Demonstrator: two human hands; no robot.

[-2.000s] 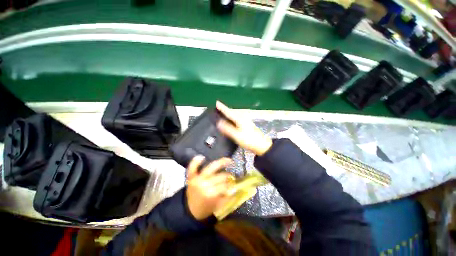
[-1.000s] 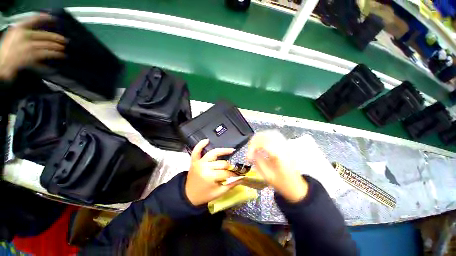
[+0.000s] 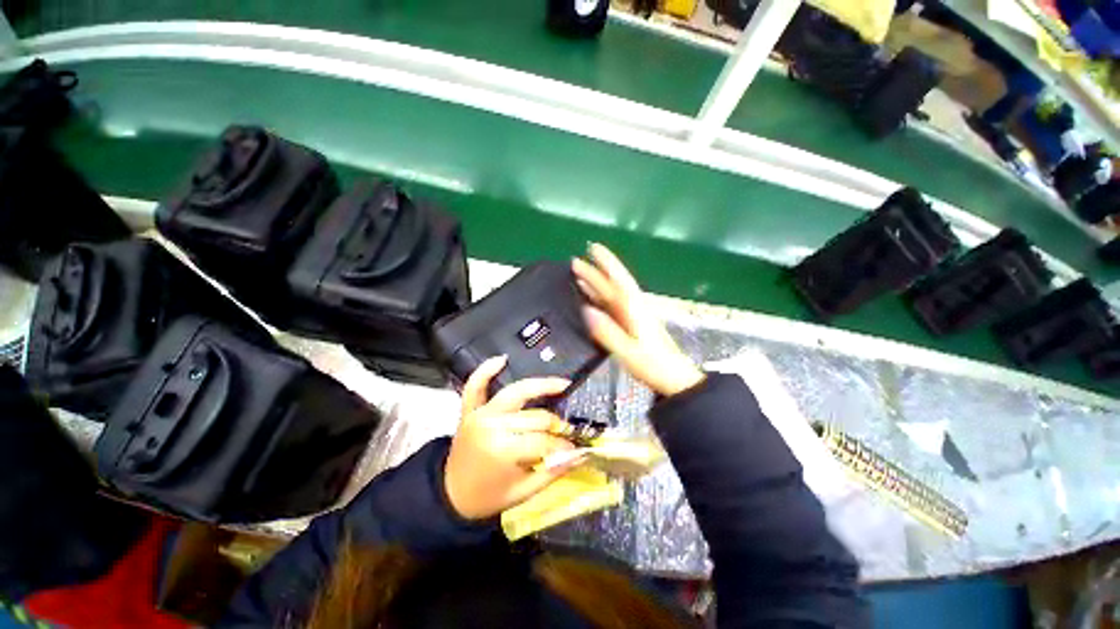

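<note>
A black box-shaped unit lies in front of me with its plain panel up. A small dark logo label with pale print is on the panel, with a smaller pale mark just below it. My left hand rests its fingertips on the near edge of the unit and holds yellow backing paper, a pale strip and a small black label strip. My right hand is at the unit's right edge, fingers extended, with nothing visible in it.
Several black units with handles stand at left, the closest one near the bench edge. More units stand on the green conveyor at right. A white paper sheet and perforated strip lie right. A person's dark sleeve shows at far left.
Another person's hand has left the upper left, and a black unit now stands there beside the others. My right hand has moved from above the backing paper up to the unit's right edge.
</note>
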